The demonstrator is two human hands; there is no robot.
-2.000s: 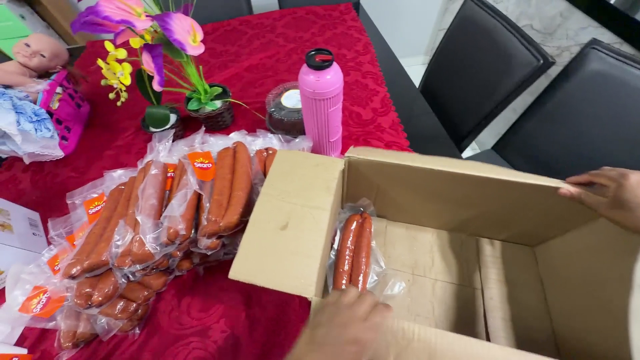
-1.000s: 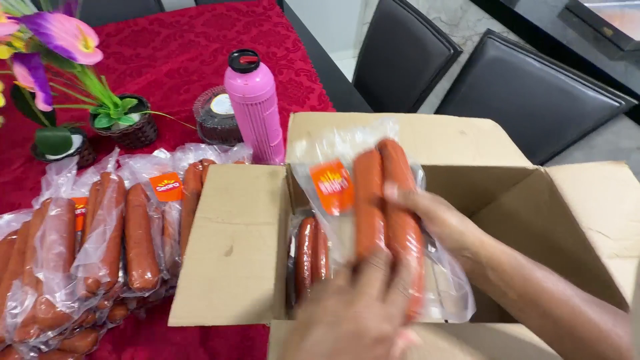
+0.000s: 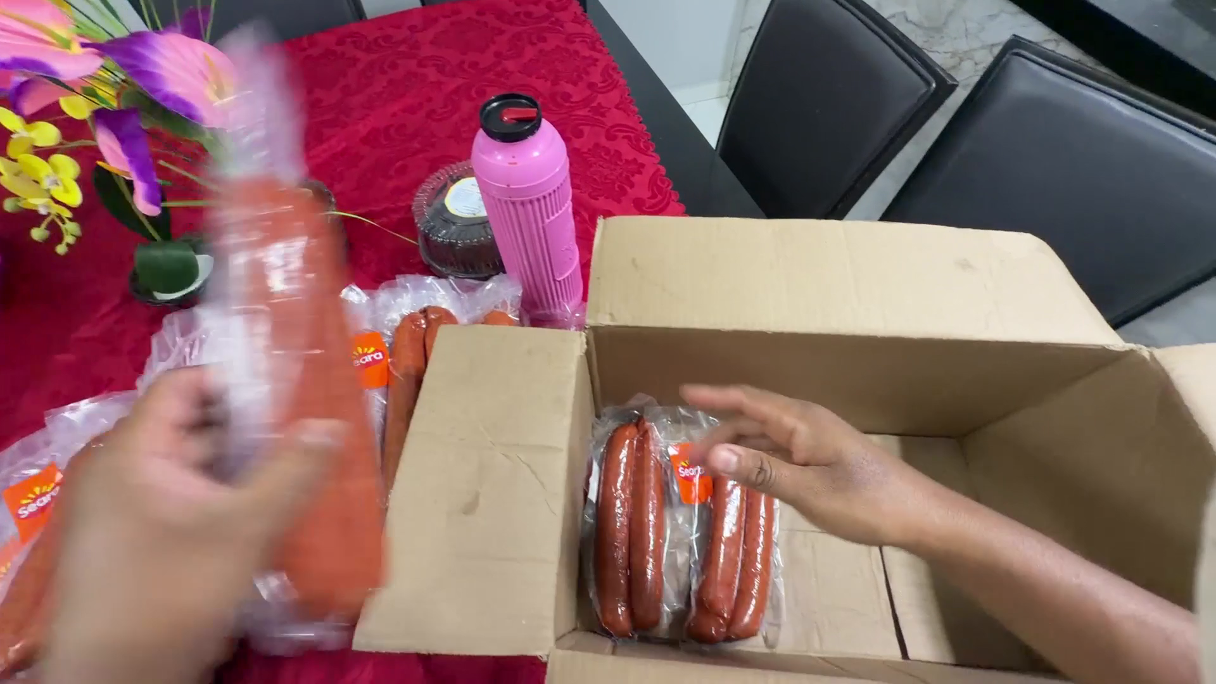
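My left hand (image 3: 190, 503), blurred, grips a clear plastic pack of sausages (image 3: 299, 380) upright at the left, above the other sausage packs (image 3: 413, 370) on the table. My right hand (image 3: 807, 461) is over the open cardboard box (image 3: 494, 494), fingers apart and holding nothing. Two sausage packs lie side by side on the box floor at its left end: one pack (image 3: 632, 532) against the left wall, the other pack (image 3: 736, 560) to its right, just below my right fingertips. An orange label shows on the second pack.
A pink bottle (image 3: 527, 209) with a black lid stands behind the box's left flap, beside a round clear plastic container (image 3: 458, 223). Artificial flowers (image 3: 133, 85) stand at the upper left on the red tablecloth (image 3: 380, 104). Black chairs (image 3: 826, 104) are beyond the table.
The second pack now lies in the box beside the first, and my right hand has let go. My left hand has moved left and holds another pack.
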